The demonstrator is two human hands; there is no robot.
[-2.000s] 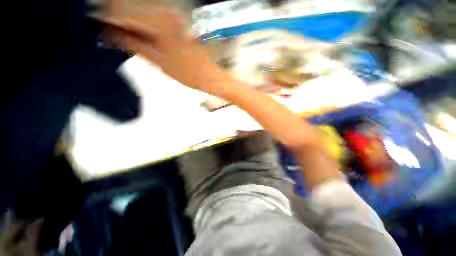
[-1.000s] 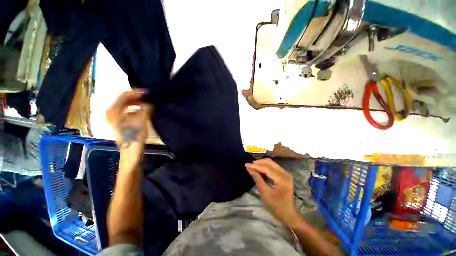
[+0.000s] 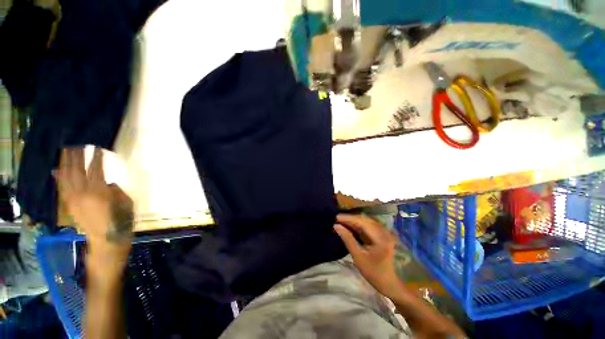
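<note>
A dark navy garment piece (image 3: 265, 145) lies on the white table in front of me and hangs over its edge into my lap. Its upper right edge reaches the needle area of the lockstitch machine (image 3: 345, 59). My right hand (image 3: 368, 245) pinches the fabric's right edge at the table's front edge. My left hand (image 3: 96, 195) is blurred, off the piece to the left, over the table's left front; its fingers seem extended, and no cloth shows in it. Scissors (image 3: 458, 116) with one red and one yellow loop lie on the machine bed.
More dark navy cloth (image 3: 83, 86) lies at the table's left. A blue basket (image 3: 471, 265) with red and yellow packets stands at the lower right. Another blue basket (image 3: 56, 265) is at the lower left. The table's worn front edge (image 3: 491, 183) runs before my lap.
My left hand has let go of the navy cloth and moved left. The piece now lies flatter, with its upper edge at the needle area. My right hand still pinches its edge.
</note>
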